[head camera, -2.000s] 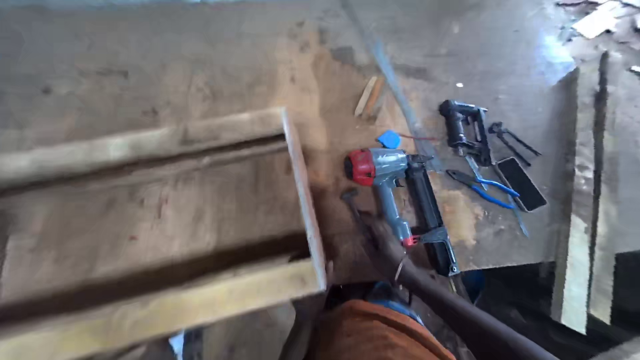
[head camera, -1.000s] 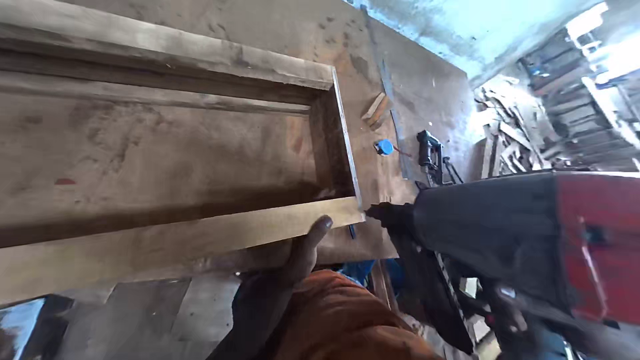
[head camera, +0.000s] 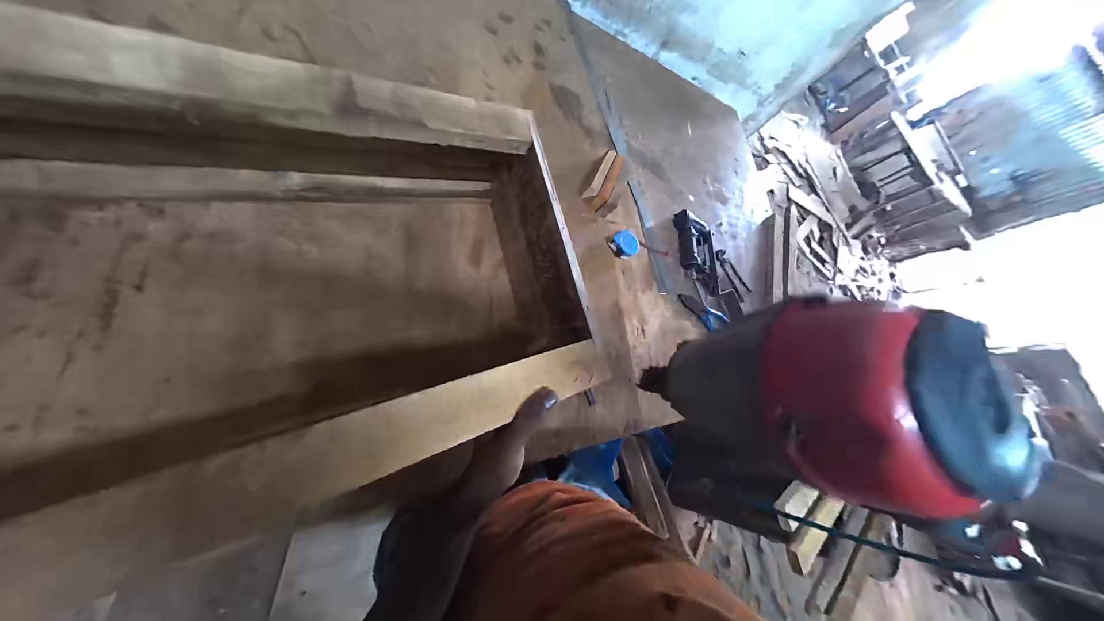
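My left hand (head camera: 487, 466) grips the near rail of a wooden frame (head camera: 483, 388) close to its right corner, thumb on the upper face and fingers hidden below. Two small marks show on the rail by that corner. A red and grey pneumatic nail gun (head camera: 837, 405), large and blurred, is held up right of the frame. Its narrow dark tip is near the corner, with a visible gap between them. My right hand is hidden behind the tool's body; only a blurred part of the arm seems to show at the right edge.
On the wooden worktop (head camera: 561, 52) beyond the frame lie small wood blocks (head camera: 605, 179), a blue-topped item (head camera: 624, 244), a black stapler-like tool (head camera: 695, 246), pincers (head camera: 731, 269) and blue-handled pliers (head camera: 709, 317). Scrap wood (head camera: 811, 216) is piled farther right. A hose (head camera: 888, 545) crosses the lower right.
The nail gun, lying on the worktop two seconds ago, has been picked up. Its tip was at the frame's corner one second ago and is now apart from it. My left hand has come onto the near rail.
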